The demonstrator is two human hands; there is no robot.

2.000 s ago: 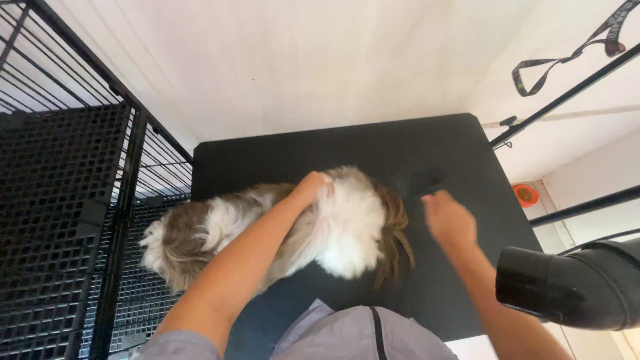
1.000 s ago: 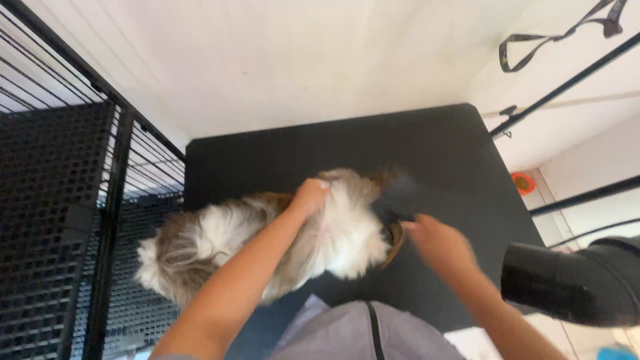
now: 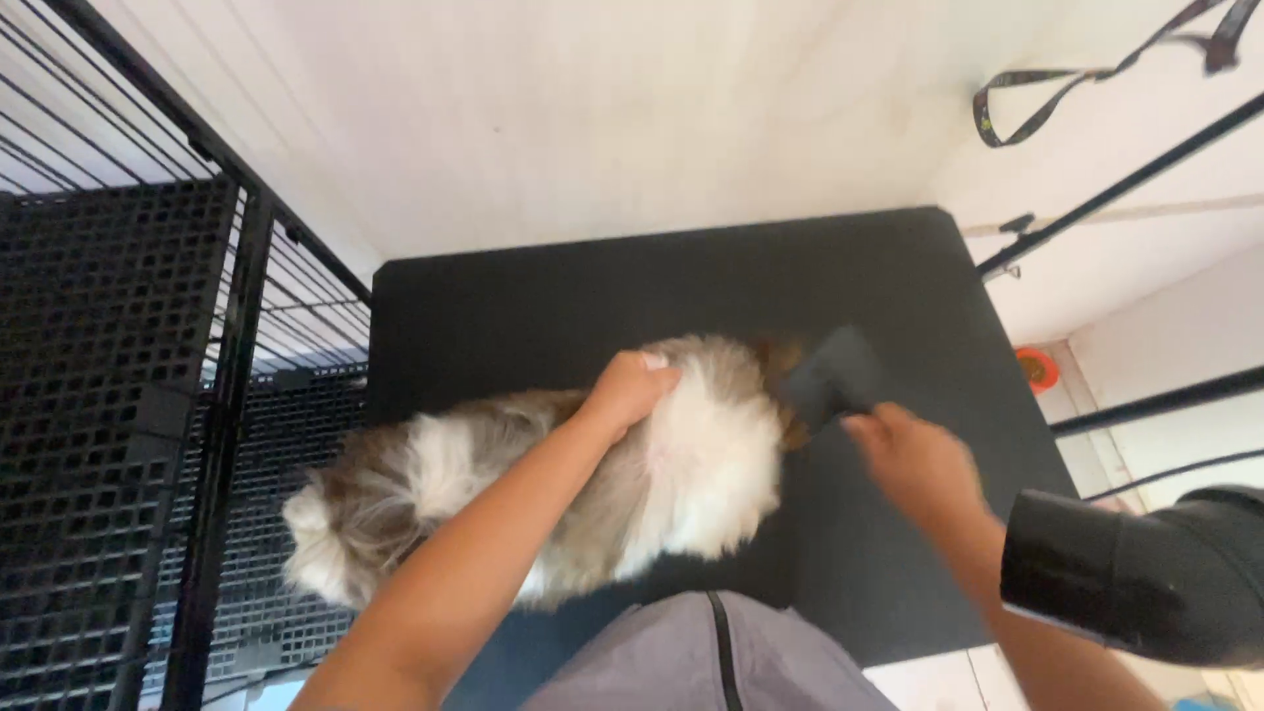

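A long-haired brown and white dog stands on a black grooming table, its head toward the left. On its back near the rump, my left hand is closed on the fur. My right hand grips the handle of a dark grooming brush, whose wide head is blurred and lies at the dog's brown tail. The brush overlaps part of the tail, and whether its pins touch the hair cannot be told.
Black wire cages with grid panels stand at the left. A black dryer nozzle juts in at lower right. A black metal bar and a patterned strap loop are at upper right. An orange bowl lies beyond the table.
The brush in my right hand shows at several positions around the tail across the frames. My left hand stays on the dog's back.
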